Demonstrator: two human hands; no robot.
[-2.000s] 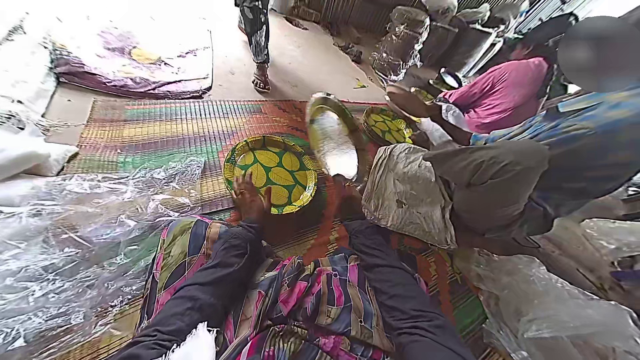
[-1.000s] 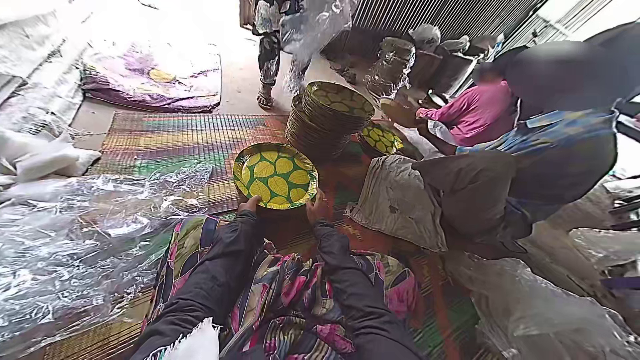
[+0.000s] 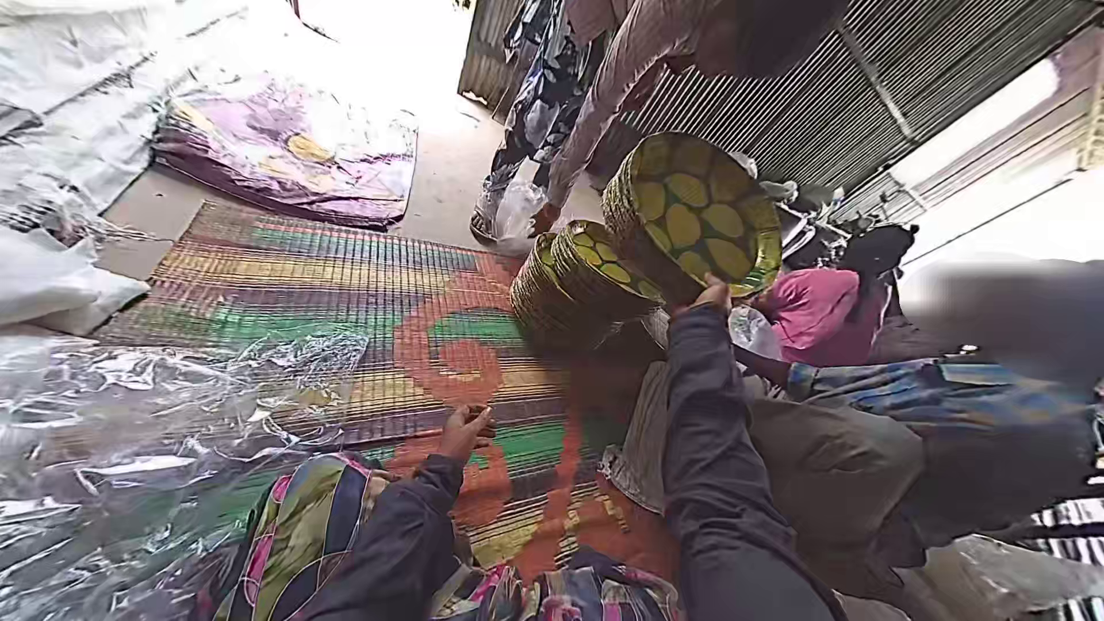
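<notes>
My right hand (image 3: 709,297) reaches forward and is at the lower rim of a tilted stack of round plates (image 3: 690,207), patterned with yellow shapes on green. Whether its fingers grip the rim or only touch it is not clear. Just left of that stack, more stacked plates of the same pattern (image 3: 586,267) lean on the woven mat. My left hand (image 3: 467,429) is low over the mat, its thumb and fingertips close together; no object shows in it.
Clear plastic sheeting (image 3: 172,448) covers the mat (image 3: 302,285) at left. A purple cloth (image 3: 285,155) lies beyond. A person bends over near the stacks, one hand (image 3: 545,217) beside a plastic bag (image 3: 517,207). Another person sits close at right, with a person in pink (image 3: 811,315) behind.
The plate that was between my hands is no longer there. My right hand has moved forward to the stack, my left hand is apart from it, and the standing person now bends in. The view has shifted.
</notes>
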